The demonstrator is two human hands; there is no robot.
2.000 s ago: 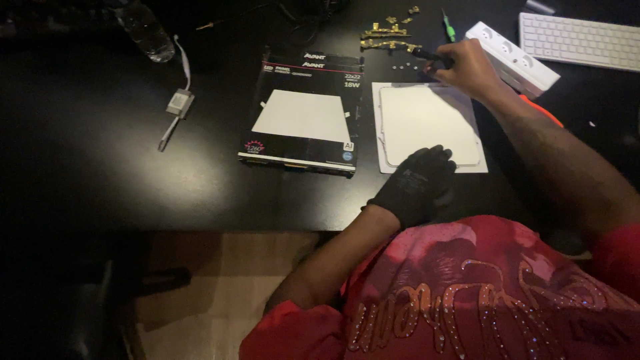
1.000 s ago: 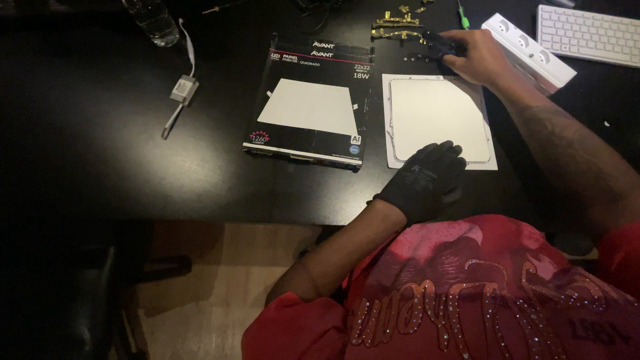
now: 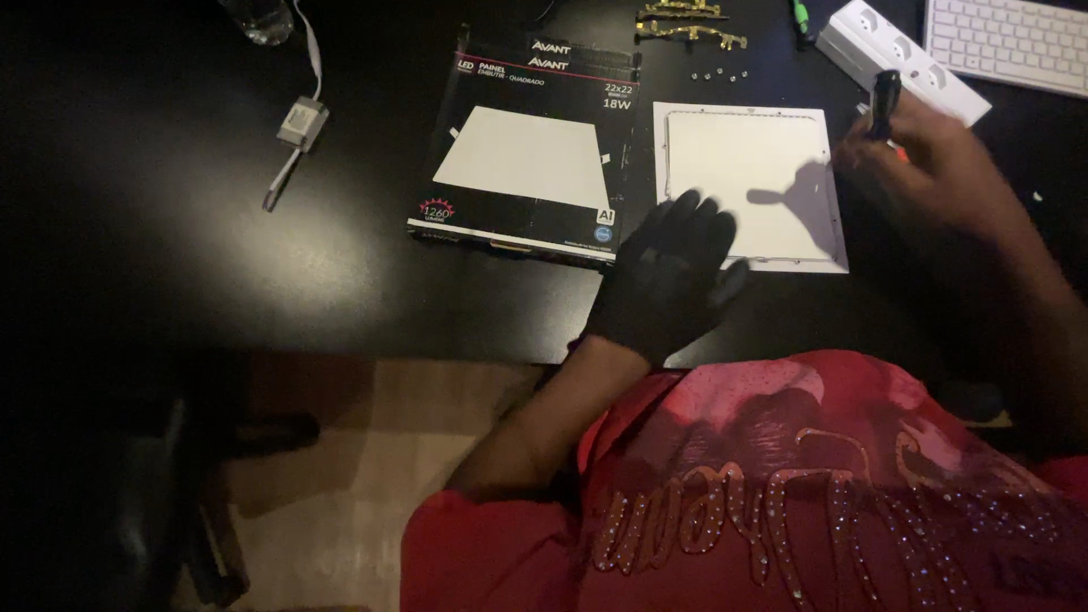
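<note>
A square white LED panel (image 3: 722,178) lies flat on the black table. My left hand (image 3: 671,276), in a black glove, rests over the panel's lower left corner with its fingers a little spread. Above the panel's right edge, my bare right hand (image 3: 914,157) is closed around a dark-handled tool (image 3: 886,98), blurred; it looks like a screwdriver, but its tip cannot be made out. Small screws (image 3: 720,73) lie behind the panel, and gold-coloured metal strips (image 3: 693,32) are farther back.
Left of the panel lies a black Avant LED panel box (image 3: 518,161). A white driver with leads (image 3: 303,125) and a clear plastic bottle (image 3: 262,19) are farther left. At the back right are a white power strip (image 3: 901,53), a white keyboard (image 3: 1011,42) and a green-handled tool (image 3: 801,15).
My right hand has moved from near the metal strips and screws to the panel's right side, with the dark tool in it. My left hand has shifted left to the panel's corner.
</note>
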